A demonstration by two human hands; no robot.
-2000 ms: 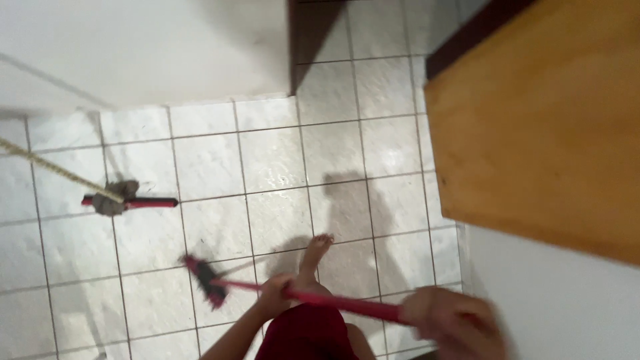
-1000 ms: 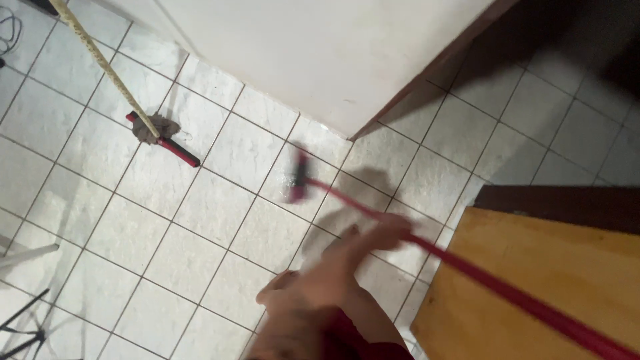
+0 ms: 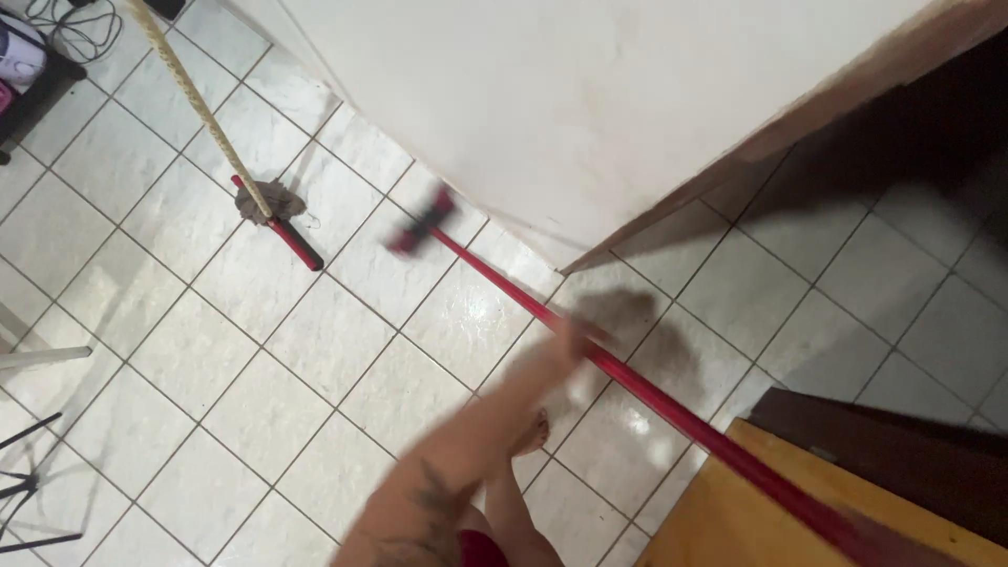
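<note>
My left hand [image 3: 579, 340], blurred, is closed around the red handle of a broom [image 3: 504, 283]. The handle runs from the lower right corner up to a blurred red and black head [image 3: 421, 224], low by the base of the white wall. My right hand is out of view. To the left of the broom head, a floor squeegee with a red and black bar [image 3: 298, 246] rests on the tiles. A grey-brown cloth [image 3: 268, 202] is bunched around the foot of its cream patterned pole [image 3: 197, 98].
The white wall [image 3: 551, 118] ends in a corner near the middle. A wooden door or panel [image 3: 756, 504] with a dark edge stands at the lower right. Cables [image 3: 79, 27] lie at the upper left, with a dark stand beside them. Metal legs [image 3: 47, 357] show at the left edge.
The broom head has moved from the left of my feet to beside the wall's base. My right hand, on the handle in the oldest frame, has left the view. The view has turned.
</note>
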